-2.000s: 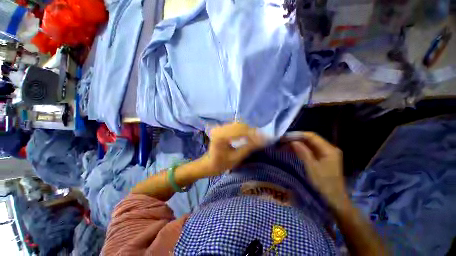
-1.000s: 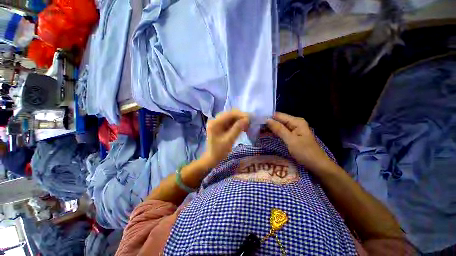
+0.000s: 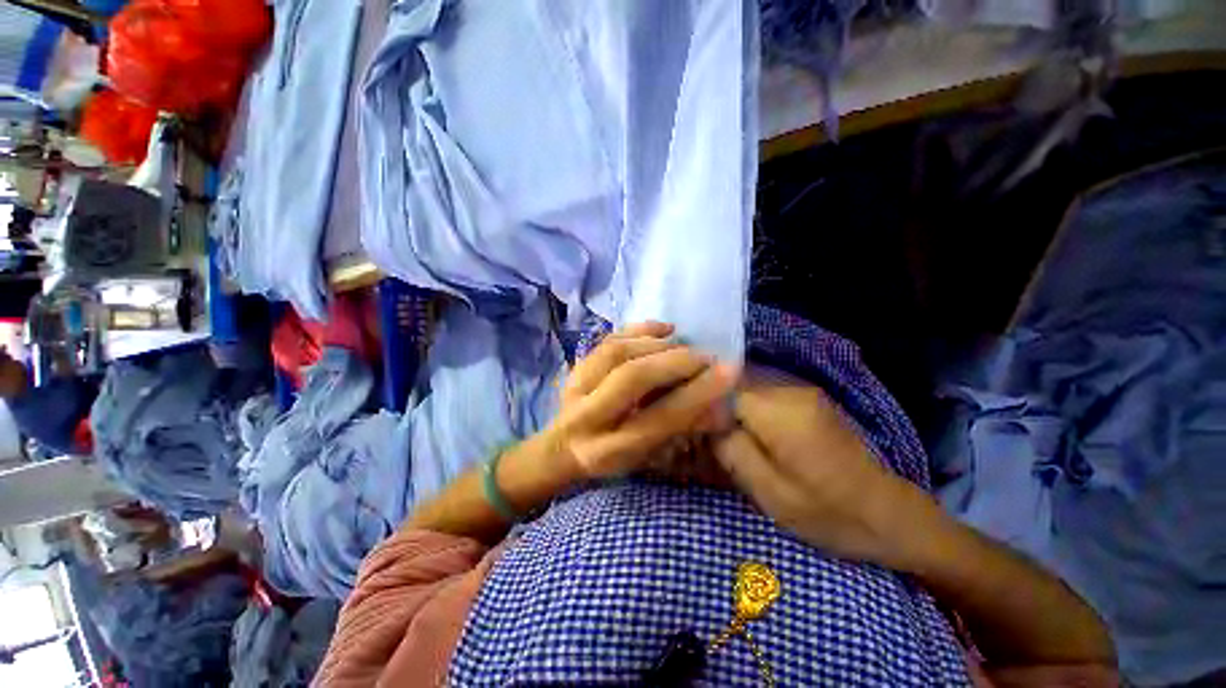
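A light blue garment piece (image 3: 692, 215) hangs down from the table edge to my hands, its right border straight. My left hand (image 3: 639, 403), with a green bracelet on the wrist, is closed on the lower end of the piece in front of my checked apron. My right hand (image 3: 793, 457) is beside it, its fingers curled against the same end and touching my left hand. The fingers hide the gripped end of the fabric.
More light blue pieces (image 3: 303, 148) lie on the table at left. Crumpled blue heaps (image 3: 323, 484) are at lower left and a darker blue pile (image 3: 1129, 417) at right. A red-orange plastic bag (image 3: 188, 54) is at upper left. Dark trimmings hang at the upper right table edge.
The garment piece has straightened and its border now runs down to my hands. My hands have come together and sit slightly lower, with the fingers more curled.
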